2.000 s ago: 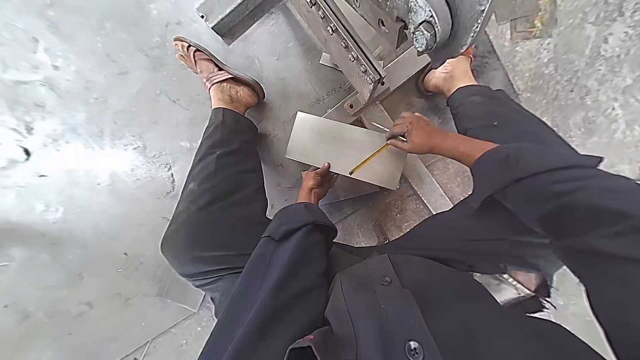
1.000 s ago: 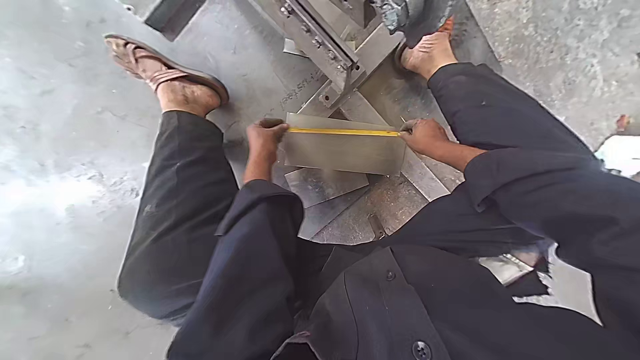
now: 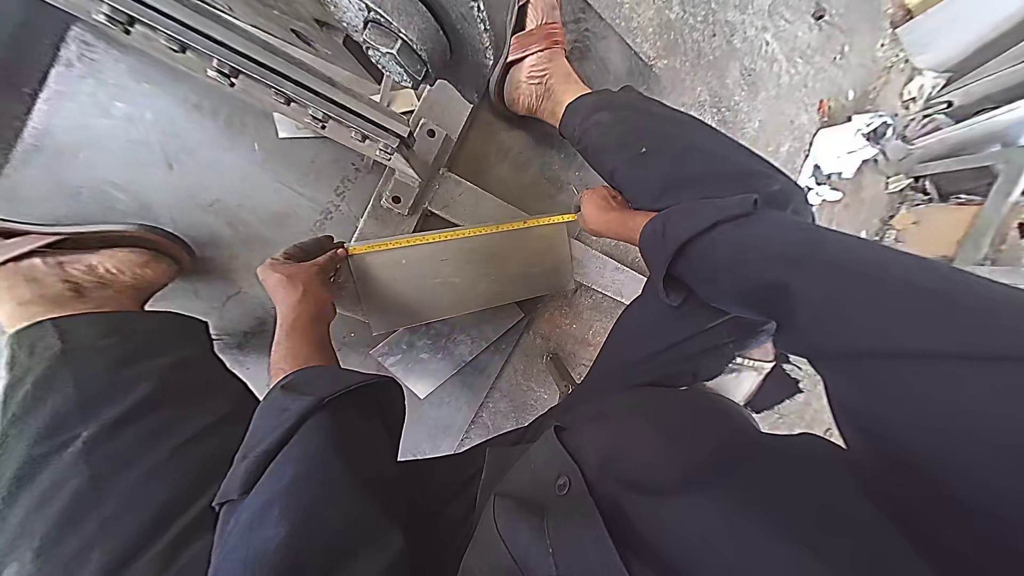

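Observation:
A yellow measuring tape [image 3: 464, 234] is stretched along the far long edge of a rectangular grey metal plate [image 3: 464, 276]. With thumb and fingers, my left hand [image 3: 302, 272] pinches the tape's end at the plate's far left corner. At the opposite corner my right hand [image 3: 604, 212] grips the other part of the tape; a thin pointed thing, too small to name, sticks up from its fingers. Whether either hand also grips the plate I cannot tell. Below the plate lie more flat metal pieces [image 3: 448, 344], partly covered by it.
A heavy metal machine with a bolted bar [image 3: 264, 84] and a large hex nut [image 3: 394, 50] stands beyond the plate. Its drilled bracket [image 3: 412, 168] is close to the plate's far edge. My sandalled feet are on either side. Metal frames and white scraps [image 3: 852, 148] lie at the right.
Two seconds ago the tape lay slanting over the plate from my right hand, with my left hand at the near edge. My left hand has moved to the tape's end. The view is now closer.

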